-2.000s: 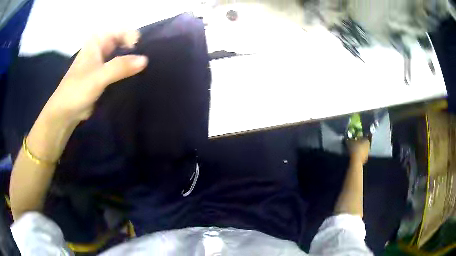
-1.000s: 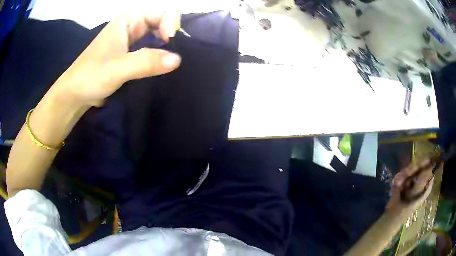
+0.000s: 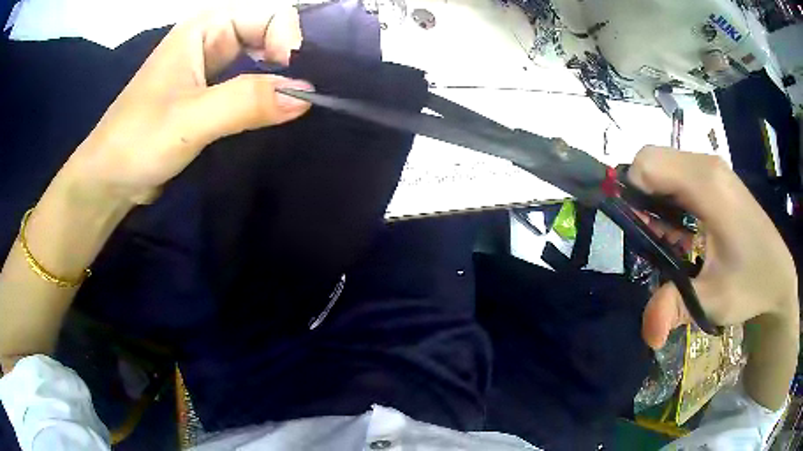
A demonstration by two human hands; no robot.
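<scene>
Dark navy cloth (image 3: 290,176) covers the left of the table and my lap, with a thin white-grey curved strip (image 3: 328,303) on it. My left hand (image 3: 189,114) is over its upper left part, thumb and fingertips near a black cloth edge. Whether they pinch it is unclear. My right hand (image 3: 726,233) holds large dark shears (image 3: 546,157) by the handles. The shears are parted, one blade over the black cloth, its tip at my left thumb; the other blade's end is hidden at the cloth.
The white table (image 3: 475,181) has dark scraps at upper right, beside a white JUKI machine part (image 3: 678,40). Small green-and-black snips (image 3: 564,220) lie on a grey-white patch (image 3: 607,242) below the table edge. A brown printed carton (image 3: 704,374) stands at lower right.
My right hand has moved from the lower right up to the table edge, bringing the shears across to the cloth. My left hand keeps a similar pose; the view has shifted slightly.
</scene>
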